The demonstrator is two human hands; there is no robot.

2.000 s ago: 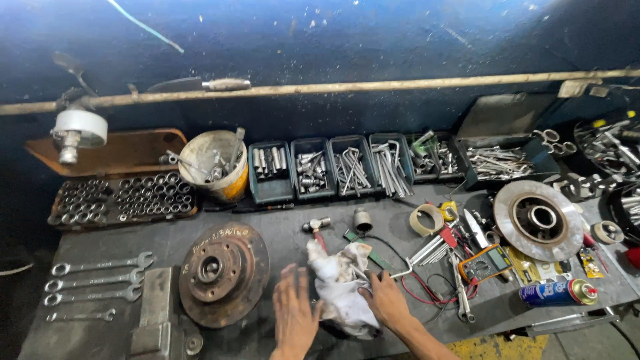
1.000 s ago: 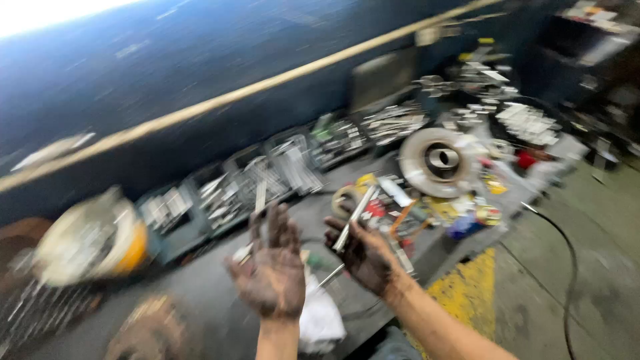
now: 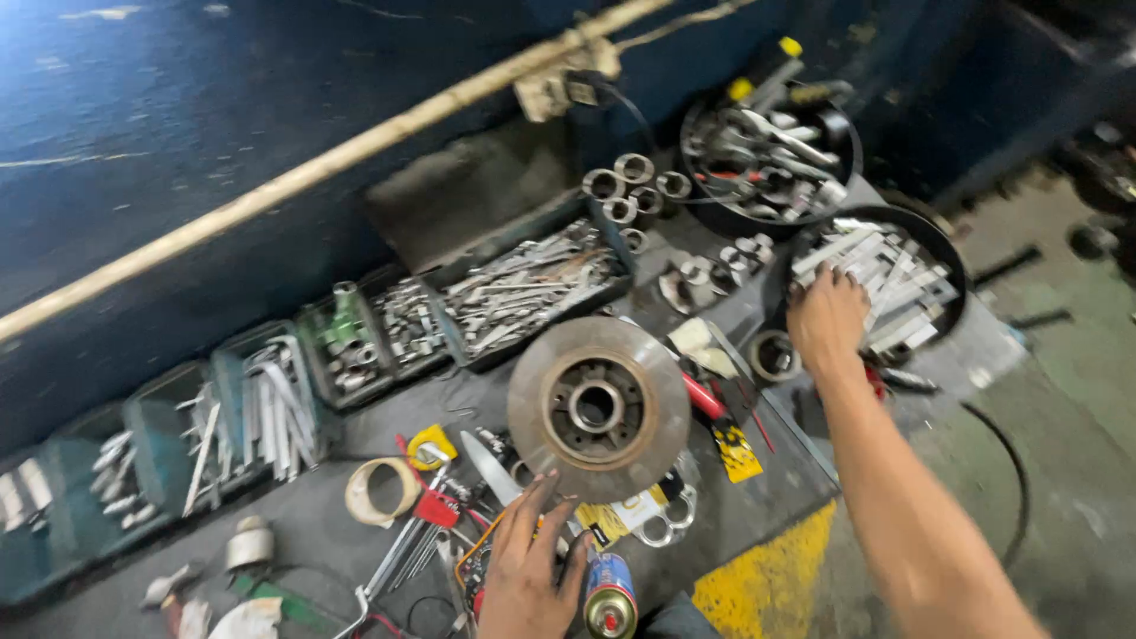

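My right hand point(image 3: 830, 315) reaches to the left side of a round black tray point(image 3: 958, 311) filled with flat metal pieces point(image 3: 896, 284); its fingertips touch them, and whether they grip one cannot be told. Below the brake disc point(image 3: 599, 408), my left hand point(image 3: 528, 564) hovers over the bench with fingers spread and nothing held. Beside it lies a blue spray can point(image 3: 610, 595), its end toward me. A multimeter point(image 3: 470, 564), partly hidden, is at the left of that hand. Both hands look smudged with dark grease.
Bins of sockets and wrenches line the wall, with an open metal box of wrenches point(image 3: 532, 288) among them. A second round tray point(image 3: 688, 191) holds assorted tools. Masking tape point(image 3: 382, 491), a tape measure point(image 3: 432, 446) and red-handled tool point(image 3: 704, 397) lie around the disc.
The view has swung right. Both hands were at a white cloth two seconds ago, then raised with palms showing. My right hand has since moved to the black tray, my left to beside the spray can.
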